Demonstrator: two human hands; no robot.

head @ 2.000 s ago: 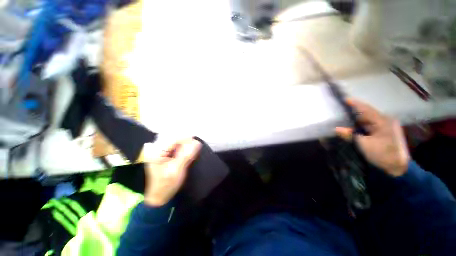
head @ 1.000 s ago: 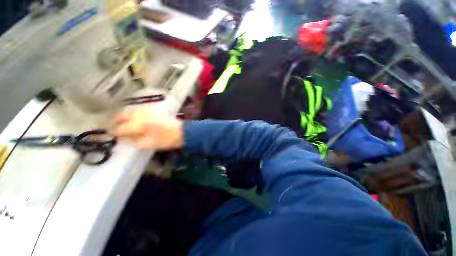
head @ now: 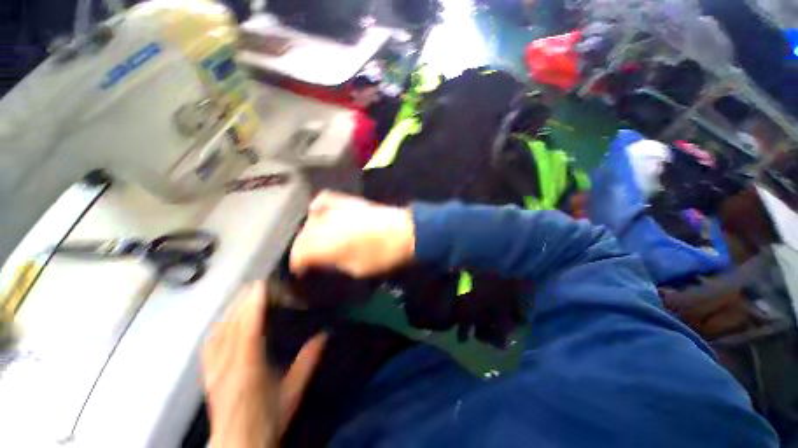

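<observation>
My right hand (head: pixel 354 236) is curled, with black fabric (head: pixel 328 289) at its fingers, beside the table's front edge. The fabric is blurred and its shape cannot be told. My left hand (head: pixel 245 376) is at the table edge, nearer to me, with thumb and fingers apart around the dark area below my right hand. Whether it touches the fabric is unclear. The black-handled shears (head: pixel 179 254) lie on the white table (head: pixel 149 350), away from both hands.
The cream sewing machine head (head: pixel 131 96) stands at the upper left. A small dark red tool (head: pixel 258 182) lies near the table's right end. A black garment heap (head: pixel 455 131) with neon stripes is beyond my right arm. A blue bin or bag (head: pixel 626 188) is at right.
My right hand has moved from beside the shears out to the table edge and now has black fabric at it. My left hand has come into view from below. The shears lie where they were.
</observation>
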